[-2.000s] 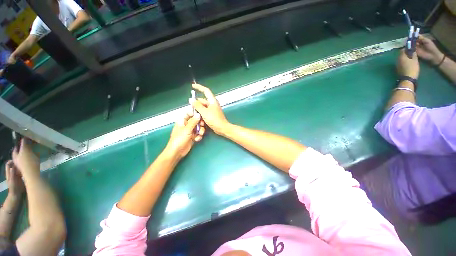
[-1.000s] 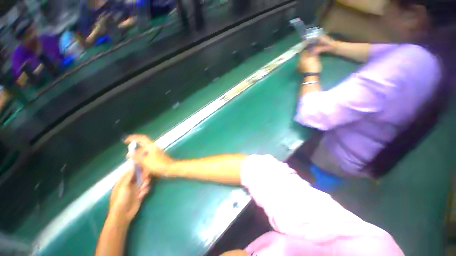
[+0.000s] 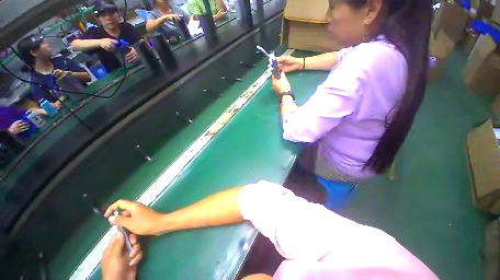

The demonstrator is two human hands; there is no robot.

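Observation:
A slim silver-grey pen stands slanted between my two hands at the lower left, over the white rail. My left hand is closed around its lower part and is cut off by the bottom edge. My right hand is at its upper end, with a small pale tip at the fingers. The fingers hide part of the pen. Another pen lies on the belt just beyond my right fingers.
The dark green belt carries spaced pens beyond the worn white rail. The glossy green bench is nearer. A person in lilac holds several pens at the rail. More people sit opposite. Cardboard boxes stand at the right.
The view has swung to the right, so my hands now appear lower left and the lilac-sleeved person nearer the middle. Both hands still hold the pen.

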